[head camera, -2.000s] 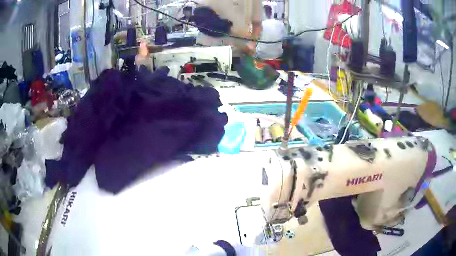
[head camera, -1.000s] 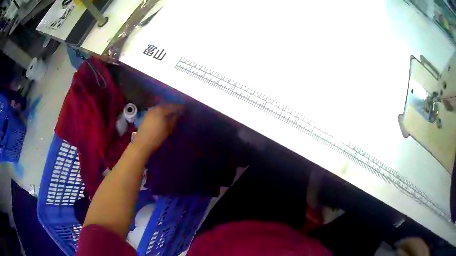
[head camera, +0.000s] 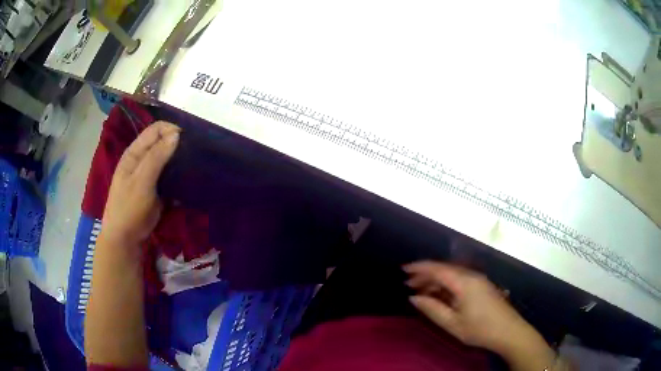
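Note:
Dark navy-purple cloth (head camera: 246, 210) hangs below the table's front edge, over the blue basket. My left hand (head camera: 141, 170) is at the cloth's upper left corner, with its fingers closed on it. My right hand (head camera: 460, 301) is at the lower right, below the table edge, with its fingers apart and nothing seen in it. It is slightly blurred. The cloth's right part is lost in shadow.
The white table (head camera: 377, 94) has a printed ruler along its front edge. The sewing machine's needle area (head camera: 625, 129) is at the right. The blue basket (head camera: 250, 326) holds red cloth (head camera: 181, 232) and pale scraps (head camera: 190, 272).
The view has dropped from the machine and dark heap to below the table edge. My left hand has moved left with the dark cloth. My right hand has come in from the lower right.

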